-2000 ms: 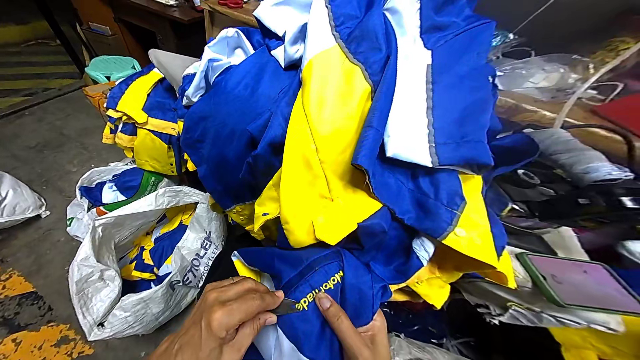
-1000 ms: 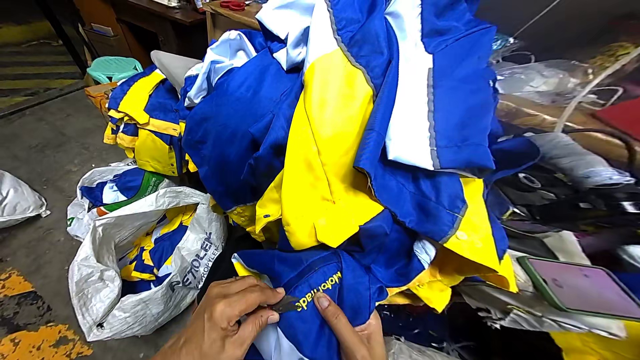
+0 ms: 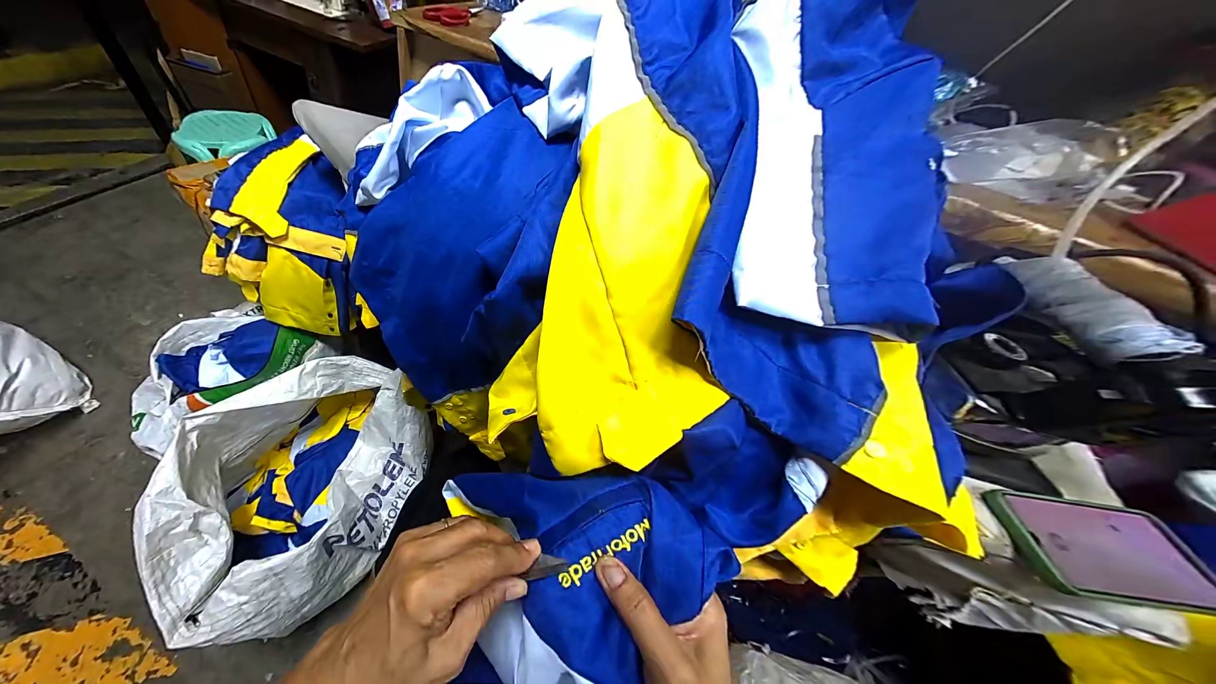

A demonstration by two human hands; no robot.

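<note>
My left hand pinches a small dark metal tool, perhaps thread snips, between thumb and fingers. Its tip touches the blue fabric beside yellow embroidered lettering. On the lettering's near side, my right hand grips the blue garment, thumb on top and the other fingers beneath the cloth. White and yellow panels show at that garment's edges. Just beyond both hands hangs a large heap of blue, yellow and white garments.
Woven plastic sacks with fabric pieces stand on the floor at left. Behind them lies a folded garment bundle near a turquoise plastic stool. At right are a phone in a green case, plastic bags and a grey cloth roll.
</note>
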